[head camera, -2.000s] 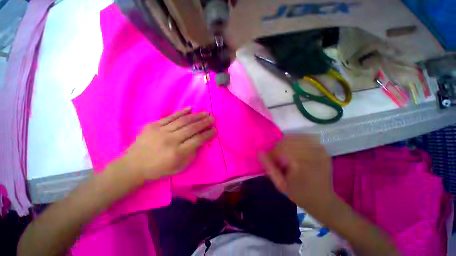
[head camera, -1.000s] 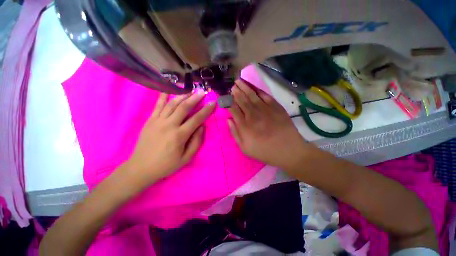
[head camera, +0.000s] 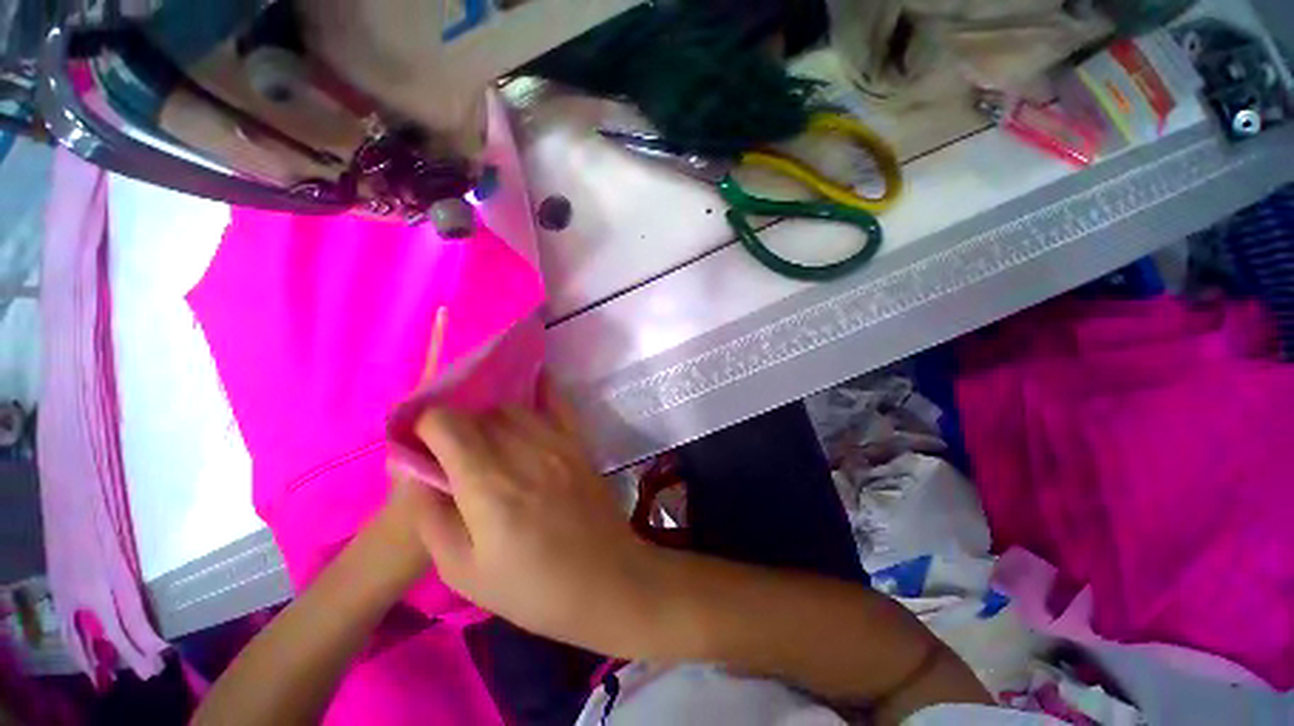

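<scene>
The bright magenta panel (head camera: 334, 341) lies under the sewing machine's needle area (head camera: 426, 192), its right edge folded back with a paler pink underside showing. My right hand (head camera: 532, 525) grips this folded edge near the table's front. My left hand (head camera: 412, 514) is mostly hidden behind the fold and my right hand; one finger shows above the fold, and its grip cannot be seen. A paler pink piece (head camera: 508, 192) shows right of the presser foot. Scissors (head camera: 805, 206) with green and yellow handles lie to the right.
Pale pink strips (head camera: 88, 411) hang at the table's left. Dark green cloth (head camera: 681, 85) is bunched behind the scissors. A red-and-white packet (head camera: 1050, 128) lies at the right. The ruler strip (head camera: 908, 270) edges the table. Folded magenta pieces (head camera: 1135, 468) and white scraps (head camera: 908, 511) sit below right.
Both hands have moved from beside the needle towards the table's front. The panel's right edge is now folded over in my right hand. The view has shifted and turned.
</scene>
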